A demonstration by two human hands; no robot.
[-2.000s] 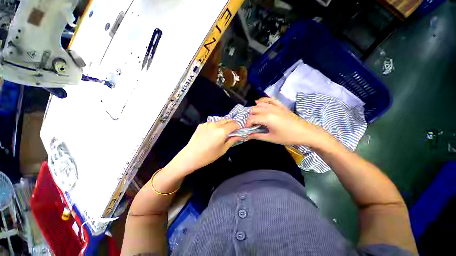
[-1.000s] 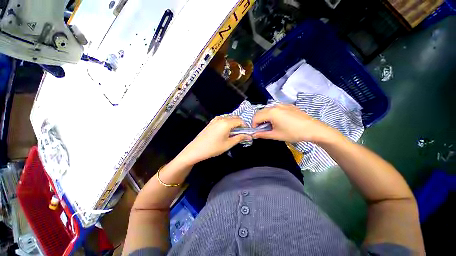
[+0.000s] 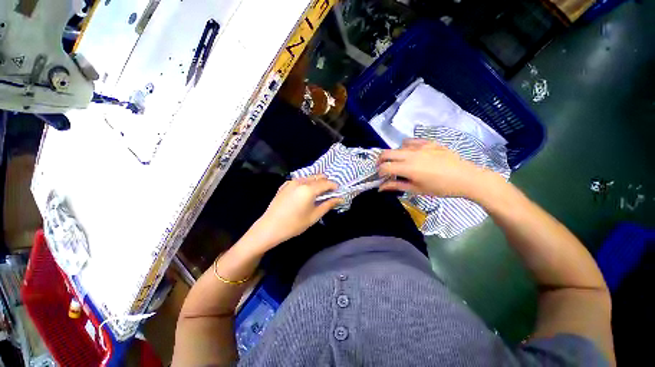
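Observation:
A striped knit top lies bunched over the lap, white with narrow blue-grey stripes. Its neckband is stretched as a narrow edge between my two hands. My left hand grips the band's left end, with a gold bangle on the wrist. My right hand grips the right end. The fingertips are partly hidden in the cloth. I cannot make out a label.
The white machine table is at left, with the sewing machine and black thread snips on it. A dark blue basket holds plain and striped cloth at right. A red basket is lower left, a bright blue crate below.
My hands have moved apart, and the band between them is stretched longer. More of the striped cloth shows above it. The view has shifted slightly.

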